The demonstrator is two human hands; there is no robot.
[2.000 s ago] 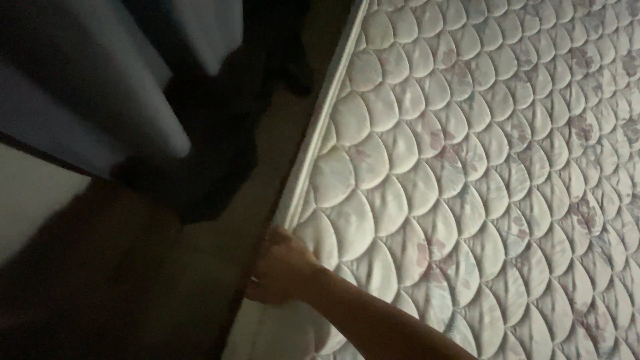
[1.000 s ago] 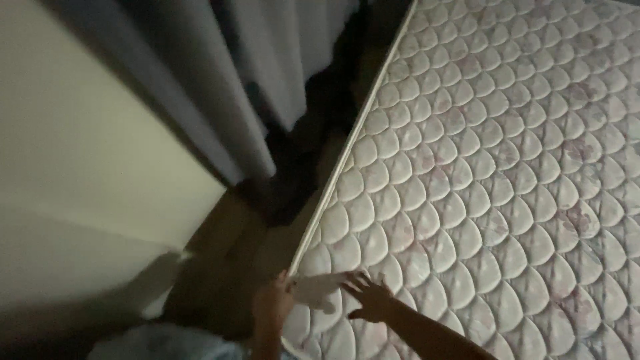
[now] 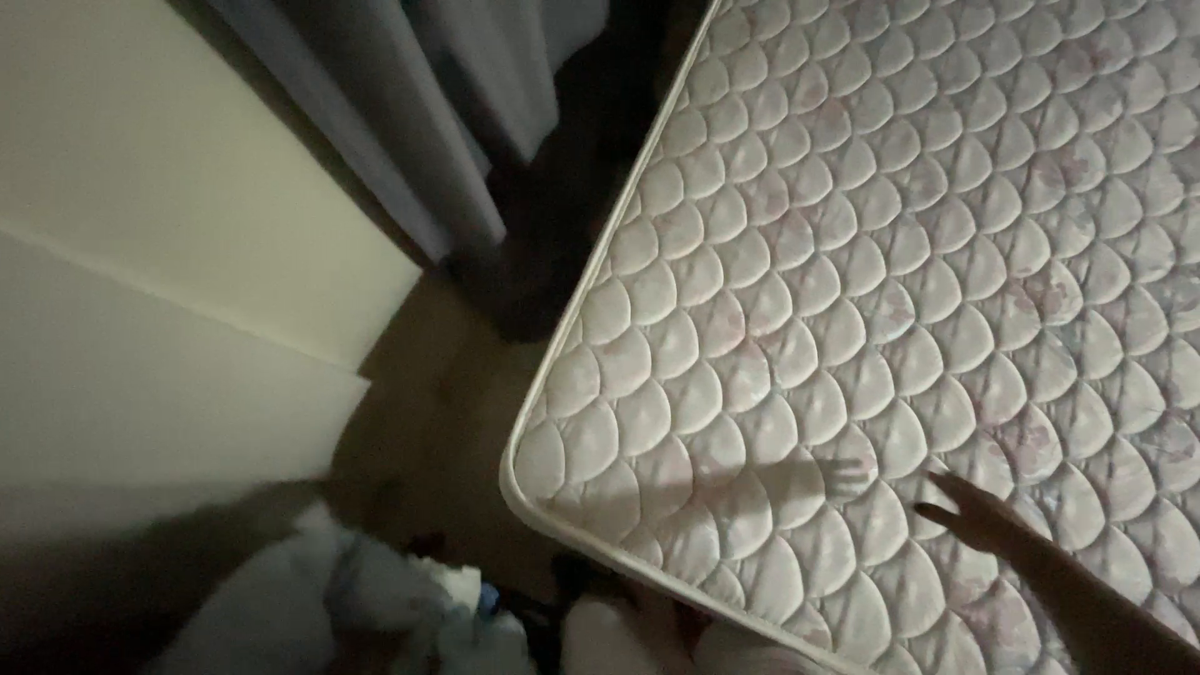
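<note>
A bare quilted mattress (image 3: 806, 309) with a scalloped stitch pattern and a faded floral print fills the right of the head view. Its piped corner points toward the lower middle. My right hand (image 3: 970, 511) is over the mattress at the lower right, fingers apart and holding nothing; whether it touches the fabric is hard to tell. A shadow of an arm and hand falls on the quilting to its left. My left hand is out of view.
Grey curtains (image 3: 412, 122) hang at the upper left beside a pale wall (image 3: 187, 187). A dark strip of floor (image 3: 441, 403) runs between wall and mattress. Crumpled pale fabric (image 3: 309, 600) and other dim items lie at the bottom left.
One second ago both hands were near the mattress corner; my left hand has since left the view. My right hand is now farther from the mattress's left edge.
</note>
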